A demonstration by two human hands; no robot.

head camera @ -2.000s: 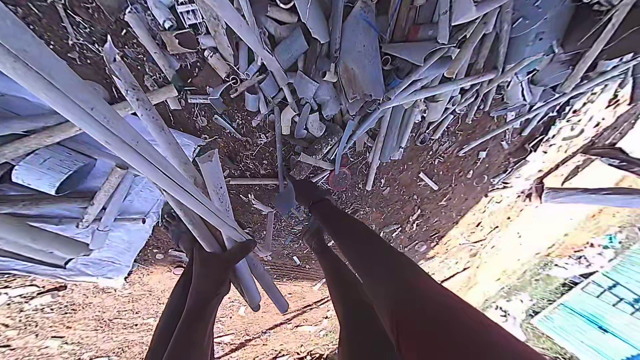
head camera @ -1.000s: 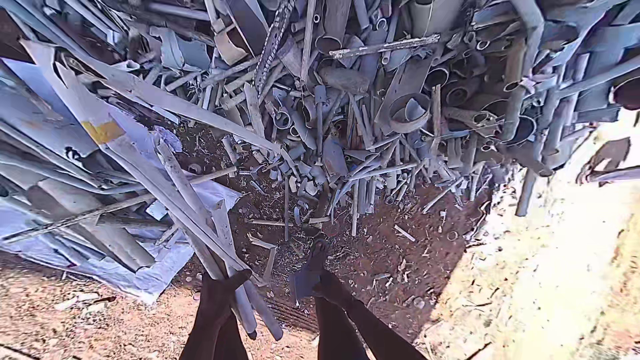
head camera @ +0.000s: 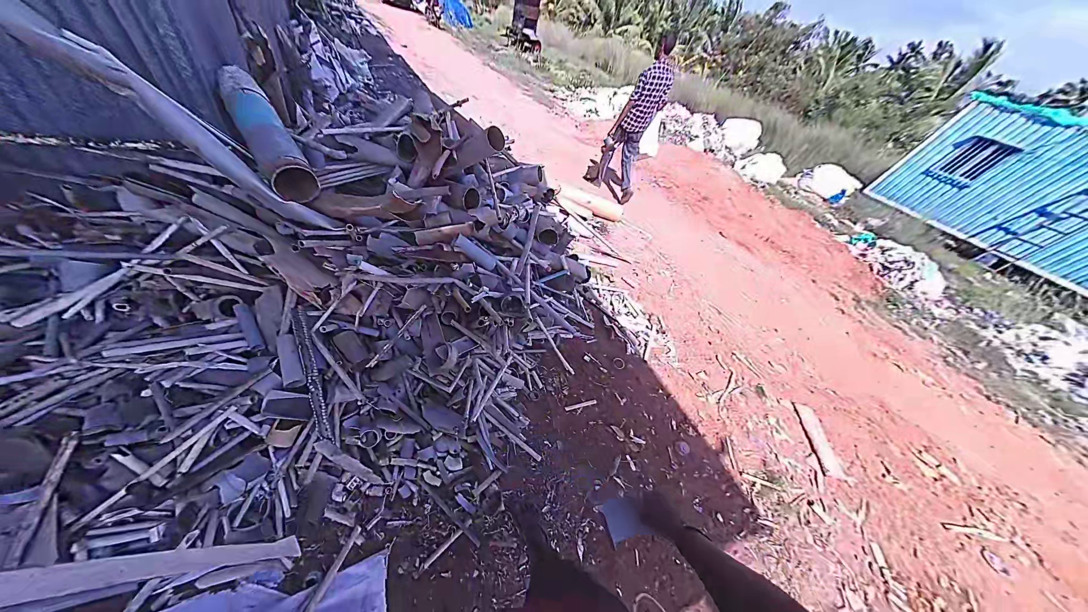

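Observation:
Low in the head view, my right hand (head camera: 661,515) grips a flat grey piece (head camera: 623,520), which looks like plastic or metal sheet. Shaded red soil lies below it. A dark shape that looks like my leg (head camera: 557,574) is to the left of that hand. My left hand is out of view. A large heap of broken grey plastic pipes (head camera: 442,331) rises on the left, with a wide pipe (head camera: 268,136) leaning near its top. At the bottom left, a long pale strip (head camera: 144,569) lies by a whitish sheet (head camera: 353,586).
A corrugated wall (head camera: 127,76) stands behind the heap. Further off, a person in a checked shirt (head camera: 650,98) is on the red dirt track (head camera: 765,306). A pale plank-like piece (head camera: 818,438) lies on the ground. White bags (head camera: 829,181) and a blue metal cabin (head camera: 986,183) line the far side.
The view has swung up and toward the track. My left hand and the long pipes it held are out of view. My right hand still holds the flat grey piece.

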